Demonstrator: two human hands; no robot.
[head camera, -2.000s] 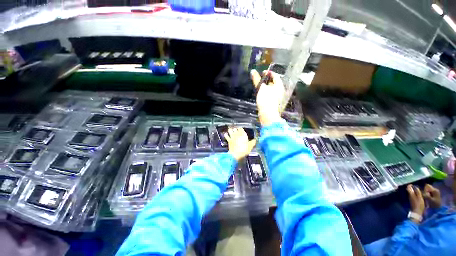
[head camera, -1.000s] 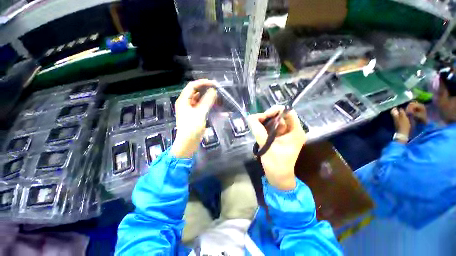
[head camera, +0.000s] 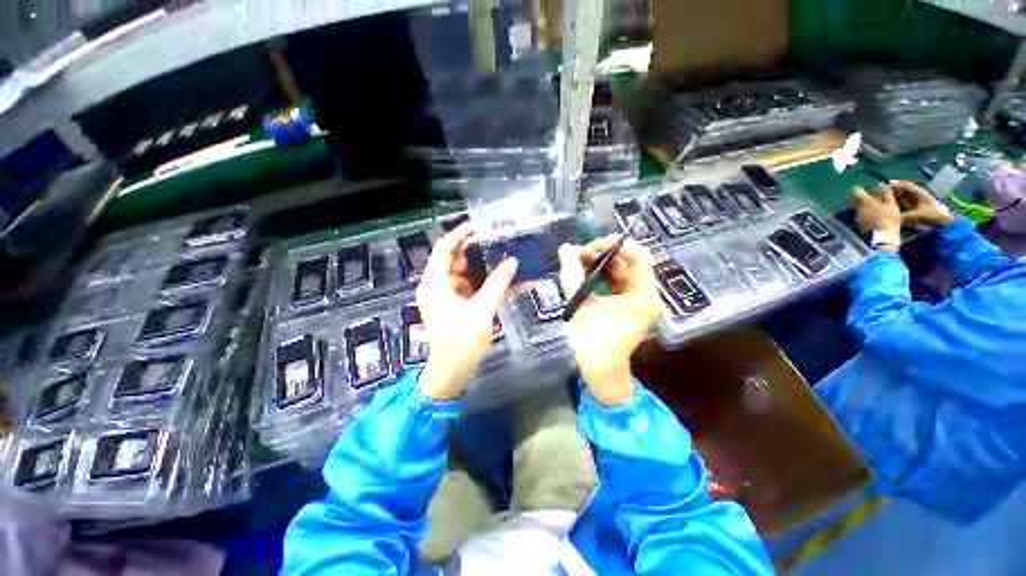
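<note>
My left hand (head camera: 464, 304) holds a dark, glossy phone housing (head camera: 523, 250) by its left end, above the work tray. My right hand (head camera: 611, 315) grips dark, thin tweezers (head camera: 596, 273) that point up and to the right; its fingertips are close to the housing's right end, and whether they touch it I cannot tell. The clear blister tray (head camera: 439, 377) lies below with two rows of pockets holding black phone housings (head camera: 298, 371). My hands hide part of its right side.
Tall stacked filled trays (head camera: 203, 388) stand at left. A neighbouring tray (head camera: 731, 302) lies at right, partly filled. A metal post (head camera: 577, 107) rises behind my hands. An open brown carton (head camera: 765, 433) is below at right. A person in blue sleeves (head camera: 934, 338) works at far right.
My left hand now holds a dark housing level beside my right hand. The long shiny strip seen at my right hand is no longer visible. The tweezers now point up and right.
</note>
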